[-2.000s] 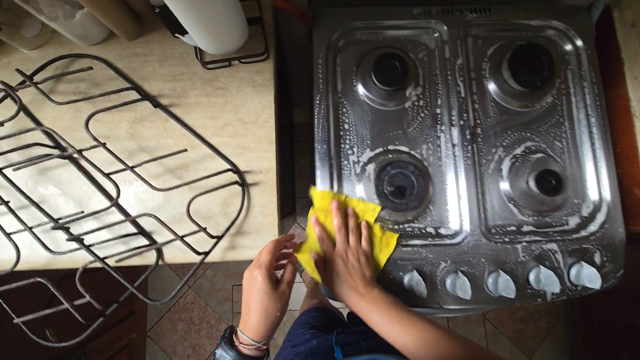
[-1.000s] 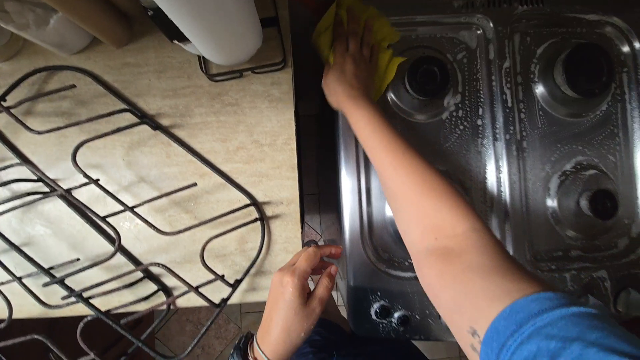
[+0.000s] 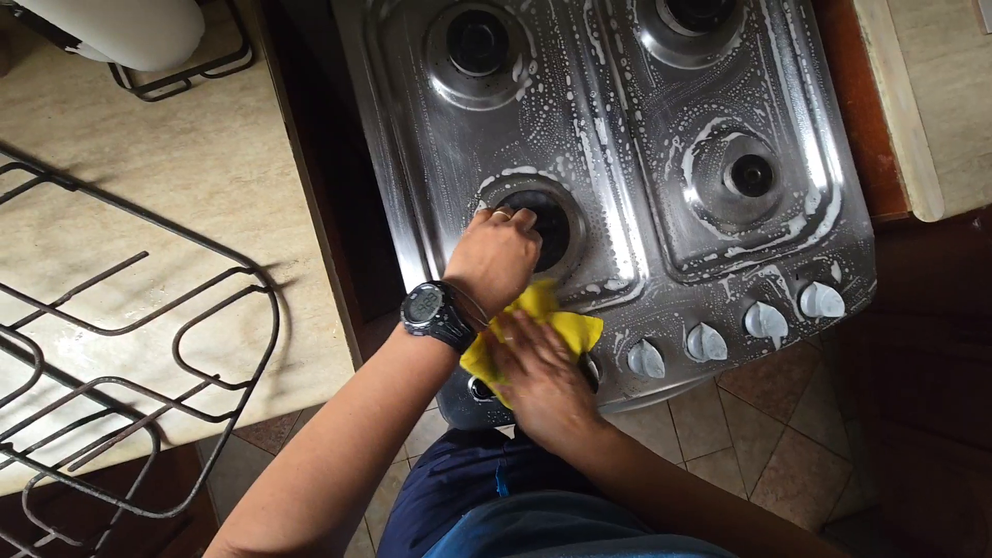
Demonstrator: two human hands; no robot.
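A stainless steel gas stovetop [image 3: 573, 139] with soap suds lies in front of me, its grates off. My right hand [image 3: 546, 380] presses a yellow cloth [image 3: 577, 329] flat on the front left part of the stove, near the control knobs [image 3: 706, 342]. My left hand [image 3: 496, 252], with a watch [image 3: 434, 310] on the wrist, has its fingers curled at the front left burner [image 3: 552, 232]. Whether those fingers grip part of the burner is hidden. The other burners, such as the back left one [image 3: 477, 43], stand uncovered.
Black wire pan grates [image 3: 260, 279] lie on the left stone-look counter [image 3: 194, 170], jutting past its front edge. Behind them, a white container [image 3: 147, 31] stands by a small wire rack [image 3: 186, 77]. Another counter [image 3: 942, 101] adjoins the right side. Tiled floor [image 3: 736, 434] shows below.
My right hand has brought the cloth from the stove's back left corner to its front left. My left hand has moved from beside the stove onto the front left burner.
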